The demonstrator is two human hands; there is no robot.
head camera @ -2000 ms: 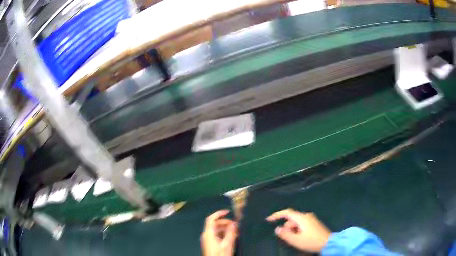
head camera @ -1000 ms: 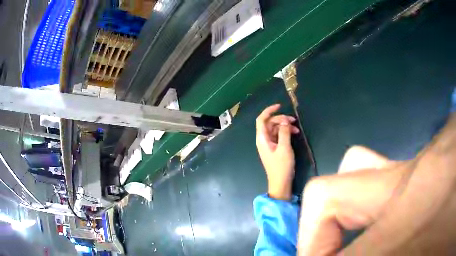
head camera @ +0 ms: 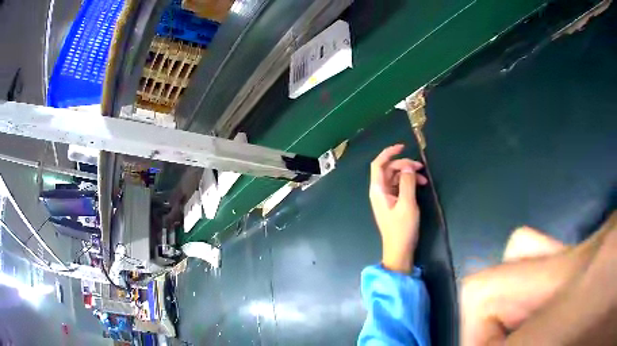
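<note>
The view is tilted sideways. My left hand (head camera: 398,209), bare with a blue sleeve, hovers over or rests on the dark green bench top (head camera: 338,257) beside its torn seam. Its fingers are loosely curled and apart, with nothing seen in them. My right hand (head camera: 521,297) is large and blurred close to the camera at the lower right, bent and cut off by the frame; its fingertips are hidden. A white retail box (head camera: 321,59) with barcodes lies flat on the green conveyor belt (head camera: 379,91), out of touch of both hands.
A pale metal post (head camera: 155,145) crosses from the left to the bench edge. Several white boxes (head camera: 208,194) lie on the belt beyond it. A blue crate (head camera: 84,57) is at the upper left. Screens and other workstation clutter stand at the lower left.
The view has rolled sideways, and the open box at the right has left it. My right hand has risen from over the bench to near the camera. The barcoded box has moved along the belt towards the post.
</note>
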